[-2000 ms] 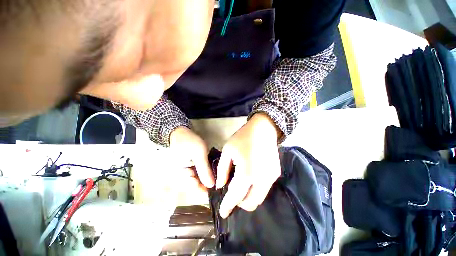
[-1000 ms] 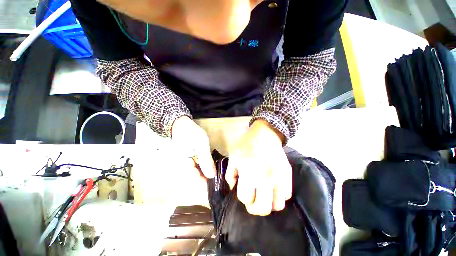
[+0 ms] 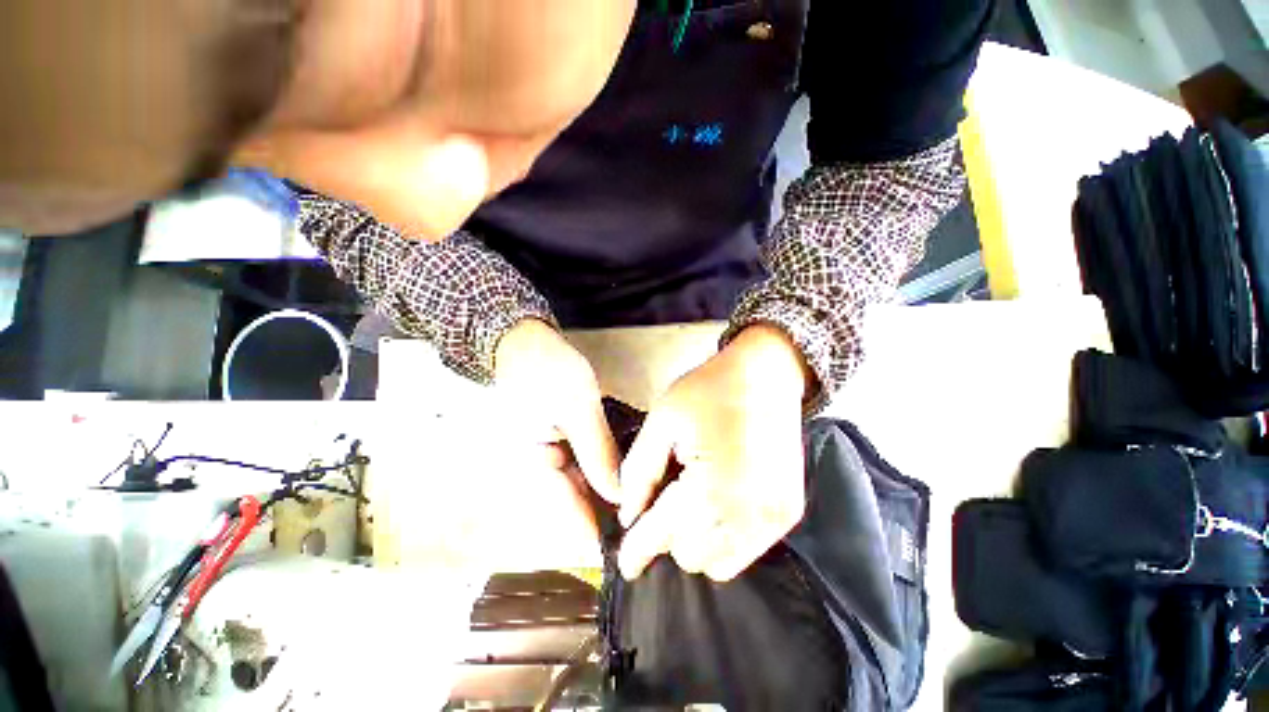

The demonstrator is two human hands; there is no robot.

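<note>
A black fabric bag (image 3: 863,556) lies at the lower centre, its narrow edge strip running down beside the needle area (image 3: 612,654). My left hand (image 3: 724,466), on the picture's right, lies over the bag and pinches its edge between thumb and fingers. My right hand (image 3: 550,403), on the picture's left, holds the same edge from the other side, its fingertips close to my left thumb. The cloth between the fingertips is mostly hidden. The white machine head (image 3: 334,633) is overexposed, beside the brownish ridged metal plate (image 3: 529,619).
Red-handled snips (image 3: 216,563) lie on the machine at left, near black threads and guides (image 3: 146,466). Black bags (image 3: 1113,515) and an upright stack of black pieces (image 3: 1169,264) are at right. A round bin (image 3: 285,358) stands beyond the table. Part of a face fills the upper left.
Since one second ago, my left hand has turned from lying flatter on the bag to pinching its edge, and both hands' fingertips have come together. The face again covers the upper left.
</note>
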